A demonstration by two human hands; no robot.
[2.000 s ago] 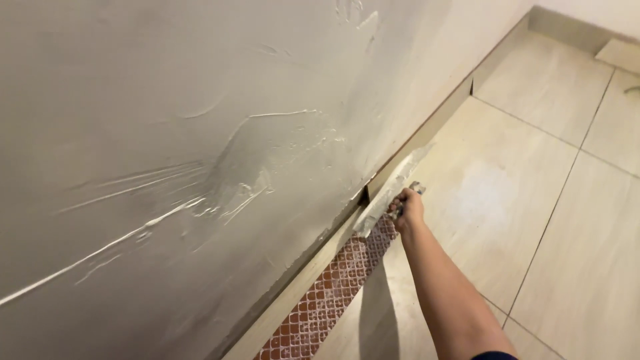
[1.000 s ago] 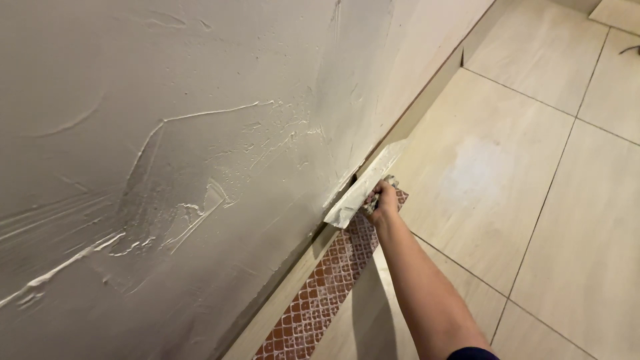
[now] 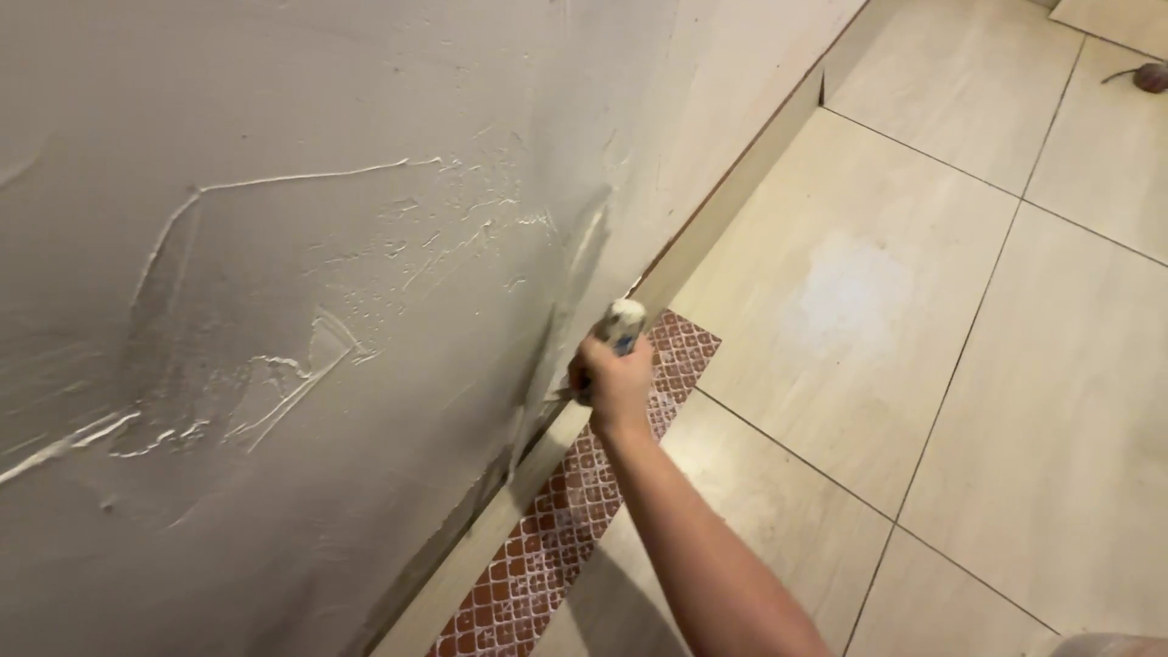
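My right hand (image 3: pixel 619 374) grips the whitish, compound-smeared handle (image 3: pixel 626 319) of a wide plastering trowel. Its long blade (image 3: pixel 558 342) is seen almost edge-on, against the foot of the wall. Grey-white wet skim coat (image 3: pixel 365 265) covers the wall on the left, with raised ridges and rough patches. Beneath my wrist, a tile strip (image 3: pixel 566 511) lies on the floor with its red-brown, lattice-patterned back facing up. My left hand is not in view.
Pale skirting tile (image 3: pixel 739 192) runs along the wall base, with a dark gap near its far joint. Large beige floor tiles (image 3: pixel 1031 383) bear a whitish patch. A small dark round object (image 3: pixel 1152 78) and a loose tile piece (image 3: pixel 1118 23) lie at upper right.
My right hand has turned the trowel from slanting over the skirting and tile strip to nearly edge-on against the wall. The view has shifted somewhat.
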